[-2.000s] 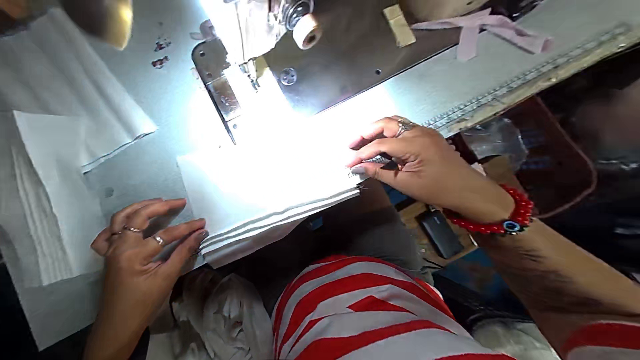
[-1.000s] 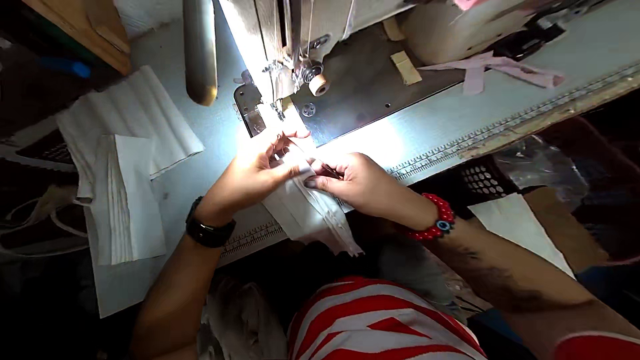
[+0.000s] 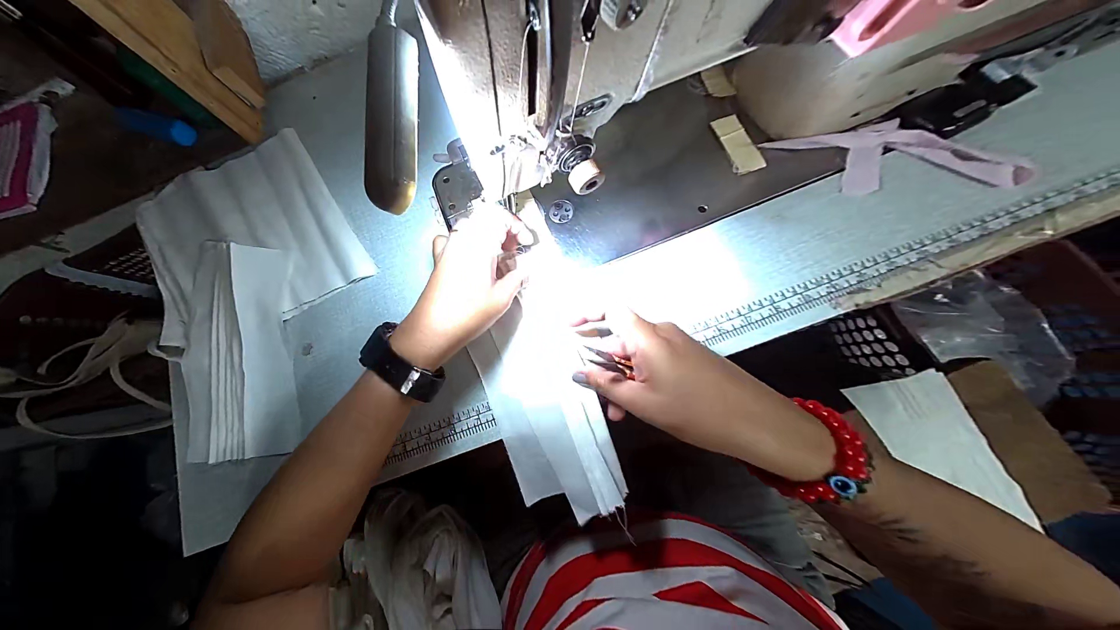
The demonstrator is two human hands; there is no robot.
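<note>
My left hand (image 3: 468, 284), with a black wristband, lies by the needle area of the sewing machine (image 3: 516, 149), its bent fingers on the upper end of the layered white fabric (image 3: 560, 437). Glare hides its exact grip. The fabric runs from the needle area over the table edge, loose threads at its lower end. My right hand (image 3: 647, 359), wearing a red bead bracelet, is at the fabric's right side. Between its thumb and fingers it holds a small metal tool (image 3: 610, 360) with pointed blades, perhaps thread snips, partly hidden by the fingers.
Stacked white fabric pieces (image 3: 236, 350) lie on the table's left. A long lamp-like fixture (image 3: 391, 122) hangs left of the machine head. A measuring tape (image 3: 831, 293) runs along the front edge. A pink fabric strip (image 3: 901, 153) rests at the right, near beige pieces (image 3: 738, 144).
The fabric, earlier spread flat under both hands, now runs lengthwise from the needle area. Since one second ago, my right hand has moved away from my left. The view has shifted.
</note>
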